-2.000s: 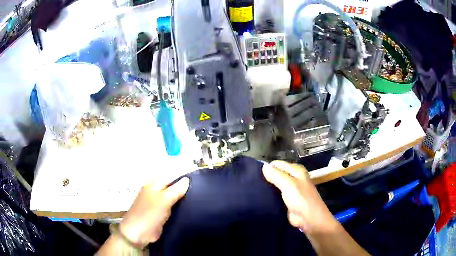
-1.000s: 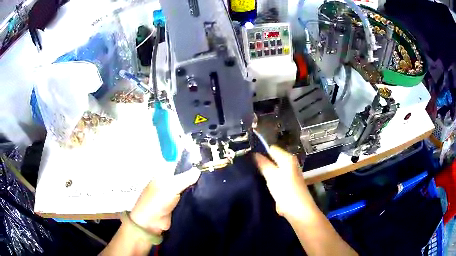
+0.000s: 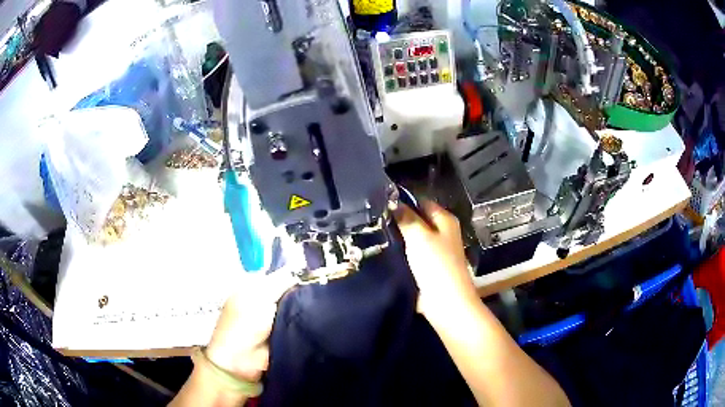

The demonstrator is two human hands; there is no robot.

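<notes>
The dark navy garment (image 3: 350,318) lies under the clamp of the grey button-sewing machine head (image 3: 310,163) and hangs over the table's front edge. My left hand (image 3: 250,318) holds the garment just left of the metal clamp (image 3: 330,266); its fingertips are blurred by glare. My right hand (image 3: 429,246) holds the garment's right edge beside the head, further back than my left hand. A light edge of cloth shows at its fingers. The cloth beneath the clamp is mostly hidden.
A teal-handled screwdriver (image 3: 242,222) stands left of the head. Loose gold buttons (image 3: 131,211) lie at the left by a clear bag (image 3: 87,159). The feeder arm (image 3: 592,199) and green-rimmed bowl (image 3: 640,118) are at the right. A blue crate (image 3: 556,328) is below the table's right edge.
My right hand has moved back and left along the head with the cloth edge. My left hand has come up close to the clamp. The garment has gone further under the head.
</notes>
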